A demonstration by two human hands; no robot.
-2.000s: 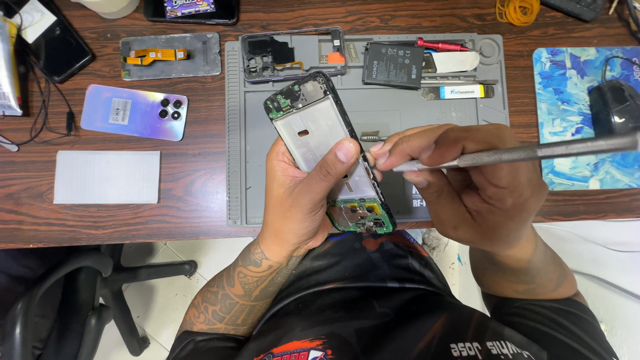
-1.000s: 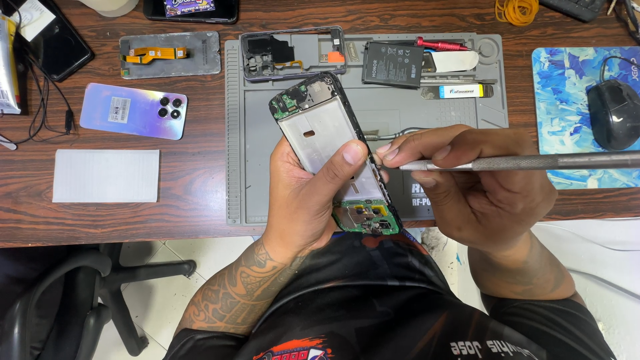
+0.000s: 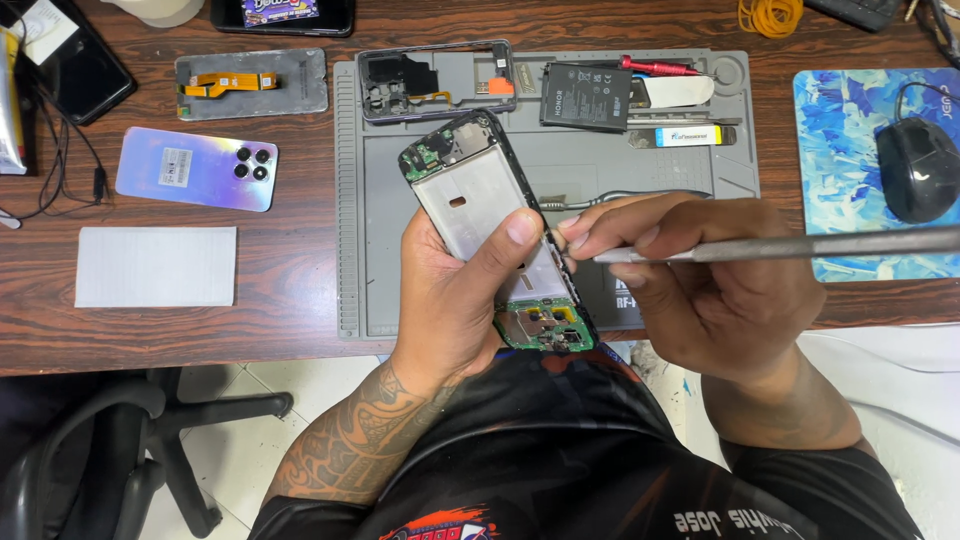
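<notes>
My left hand (image 3: 457,300) grips an opened smartphone chassis (image 3: 480,217), tilted, with its thumb across the bare metal battery bay. Green circuit boards show at both ends of the chassis. A slim metal hand tool (image 3: 795,249) lies in my right hand (image 3: 705,277), between thumb and fingers, its handle pointing right. My right fingertips are at the right-hand edge of the chassis; whether they touch it or pinch something small cannot be told. Behind them a grey cable (image 3: 630,199) lies on the grey repair mat (image 3: 450,165).
On the mat are a phone mid-frame (image 3: 439,114), a black battery (image 3: 585,97), a red screwdriver (image 3: 660,67) and a pry blade (image 3: 690,136). To the left are a display panel (image 3: 300,86), a purple back cover (image 3: 210,161) and a white pad (image 3: 156,267). A mouse (image 3: 919,169) sits right.
My left hand still holds the chassis and my right hand the tool. The tool's handle is a little more level than two seconds ago.
</notes>
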